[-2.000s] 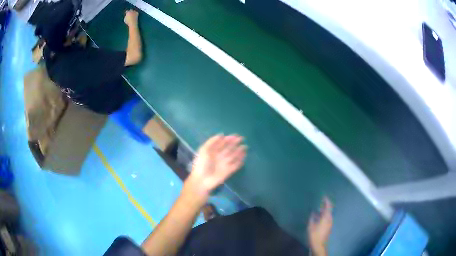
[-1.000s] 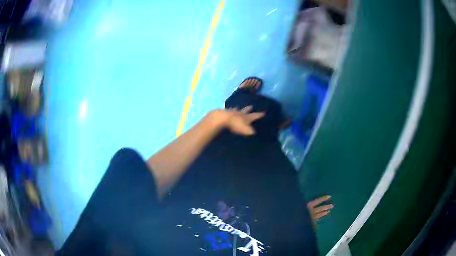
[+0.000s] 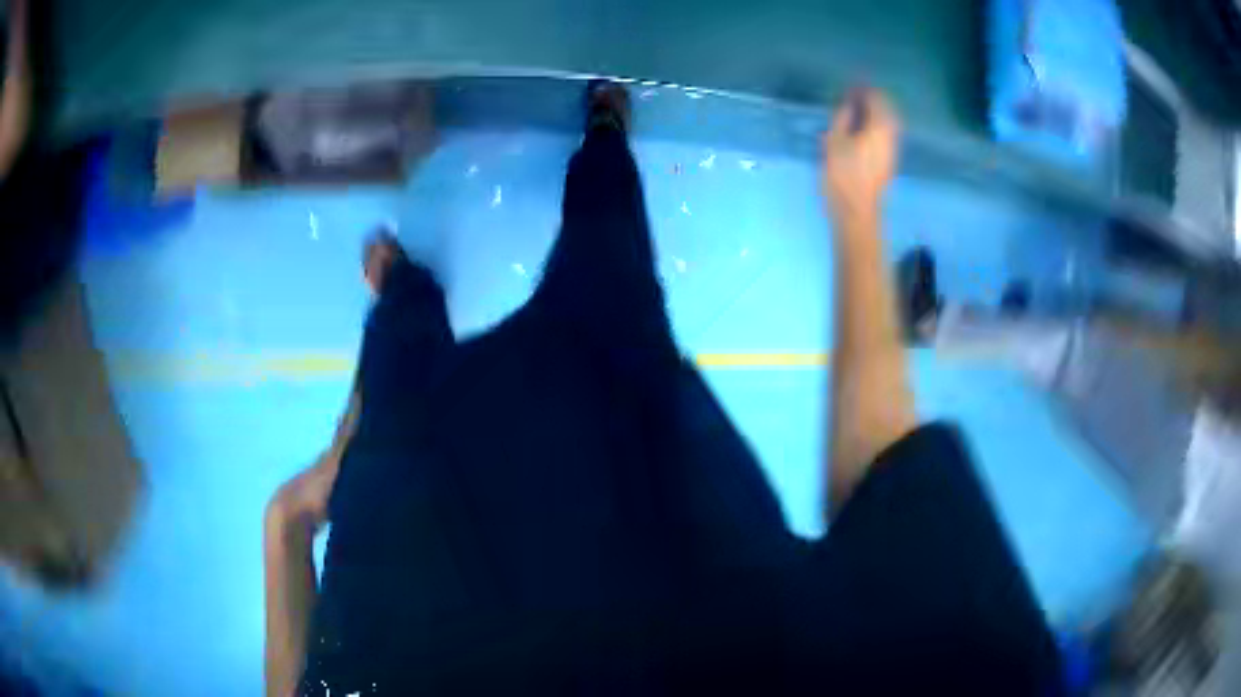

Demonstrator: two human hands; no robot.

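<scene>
The green bench (image 3: 544, 38) runs across the top of the view. My right hand (image 3: 860, 143) is at the bench's front edge, with the arm stretched forward. It is blurred, its fingers look close together, and no held object can be made out. My left hand (image 3: 308, 498) is low at the left beside my dark trouser leg. It is blurred and partly hidden by the clothing, so its fingers cannot be read. A light-blue block (image 3: 1055, 75), perhaps the scale, is on the bench right of my right hand.
Under the bench edge are a carton with greyish contents (image 3: 340, 134), a small brown carton (image 3: 200, 147) and a blue plastic item (image 3: 136, 211). A large brown carton (image 3: 82, 422) stands at left. White scraps dot the floor. Part of a person's arm (image 3: 14, 82) shows upper left.
The view has swung so the bench now lies across the top. My right hand now shows at the bench edge with its forearm; my left hand is lower, beside my leg.
</scene>
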